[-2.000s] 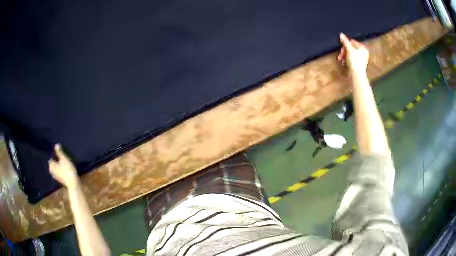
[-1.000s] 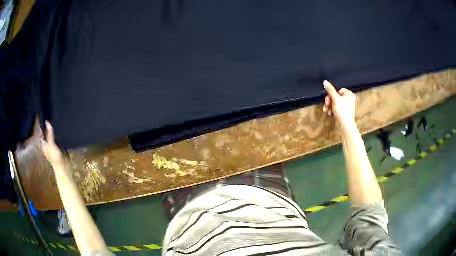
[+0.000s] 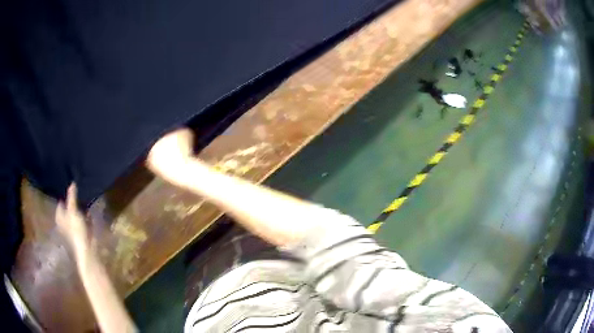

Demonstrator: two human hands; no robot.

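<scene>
Dark navy cloth (image 3: 130,71) lies over most of the wooden table (image 3: 293,107), its edge running diagonally along the table's front strip. My right hand (image 3: 172,156) is blurred and lies at the cloth edge in the left half of the view; its fingers are bent, and whether they pinch the cloth cannot be told. My left hand (image 3: 71,218) is at the cloth's near left edge, over bare wood, fingers stretched toward the cloth; it is blurred and its hold on the cloth is unclear.
The green floor (image 3: 365,162) bears yellow-black striped tape (image 3: 449,140). Dark scraps and a white scrap (image 3: 454,100) lie on the floor beyond the table edge. A metal strip (image 3: 23,306) shows at the lower left. A dark object (image 3: 570,270) is at the right rim.
My right hand has moved left along the cloth edge, toward my left hand. The view has turned, so the table edge runs more steeply. My left hand remains near the cloth's left end.
</scene>
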